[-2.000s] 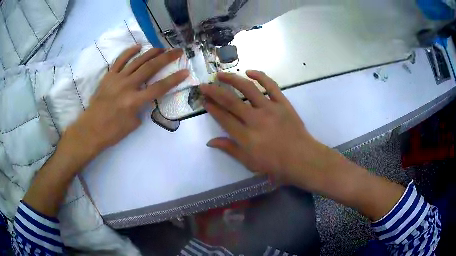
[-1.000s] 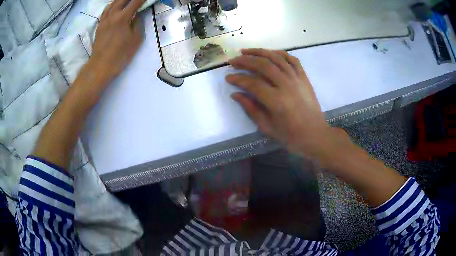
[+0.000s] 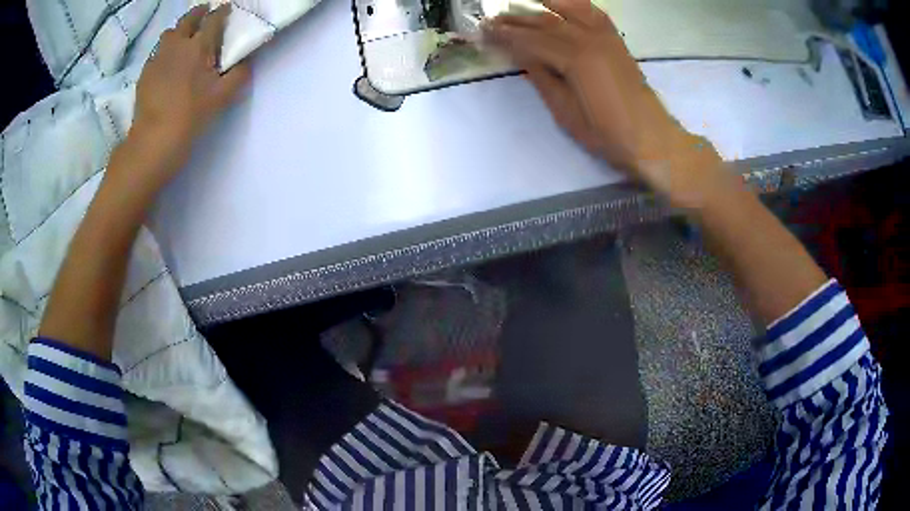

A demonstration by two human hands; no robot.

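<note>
White quilted padding (image 3: pixel 65 165) with thin dark stitch lines lies piled at the left and hangs over the table's front edge. My left hand (image 3: pixel 185 85) rests on the padding at the upper left, fingertips at its edge; whether it grips the cloth cannot be told. My right hand (image 3: pixel 589 75) is over the front of the machine bed (image 3: pixel 394 60), beside the needle area, fingers bent and slightly blurred. The needle and presser foot are mostly cut off by the top edge. No cloth shows in my right hand.
The white table (image 3: pixel 329 190) has a grey worn front edge (image 3: pixel 429 240). Small bits lie on it at the right, near a dark slotted part (image 3: pixel 866 80) and a blue item. Below are my lap, a striped shirt, red items and speckled floor.
The view has shifted, so the machine sits higher in the picture. My left hand has left the needle area and moved left with the padding. My right hand is nearer the needle area than one second ago.
</note>
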